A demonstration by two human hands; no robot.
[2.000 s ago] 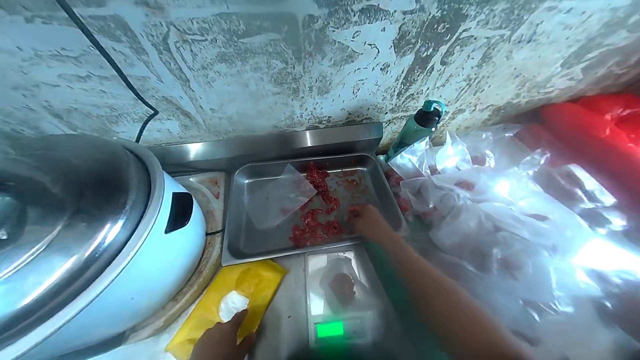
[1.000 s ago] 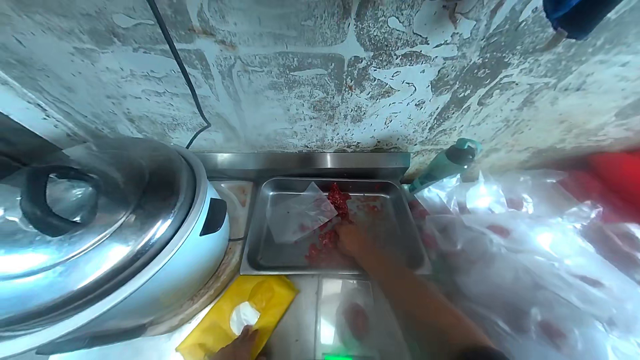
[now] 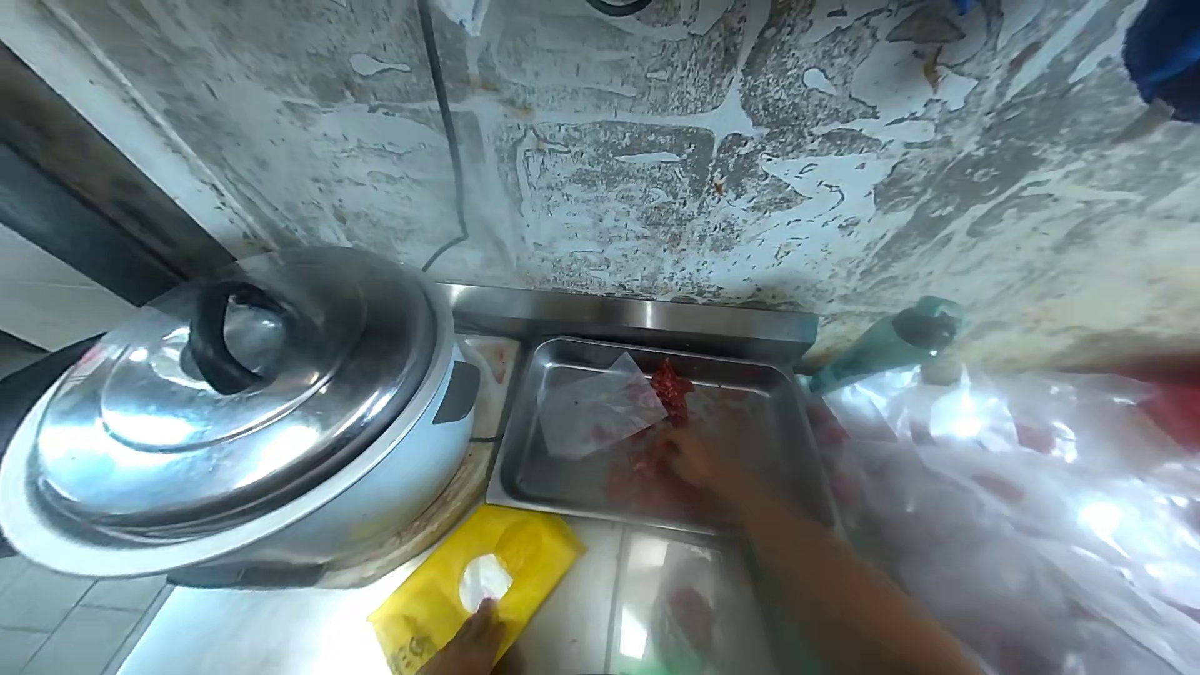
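My right hand point(image 3: 692, 459) is down in a shallow stainless steel tray point(image 3: 816, 441), its fingers in pieces of raw red meat point(image 3: 670, 389); blur hides whether they grip any. A clear plastic bag point(image 3: 595, 408) lies flat in the tray's left part. At the bottom, my left hand point(image 3: 472, 642) rests its fingers at the white opening of a yellow tissue pack point(image 3: 539, 553). Whether those fingers pinch the tissue cannot be told. Between the hands, a small bag with a reddish lump point(image 3: 691, 614) lies on a flat scale in front of the tray.
A large cooker point(image 3: 403, 497) with a shiny lid stands at left. Many clear bags point(image 3: 984, 525) with reddish contents are heaped at right. A green bottle point(image 3: 886, 347) leans by the tray's back right corner. A cable point(image 3: 448, 141) hangs down the worn wall.
The meat in the tray is now more gathered toward my right hand than two seconds ago, when it was more spread out. My left hand stays at the yellow pack. The view has swung left.
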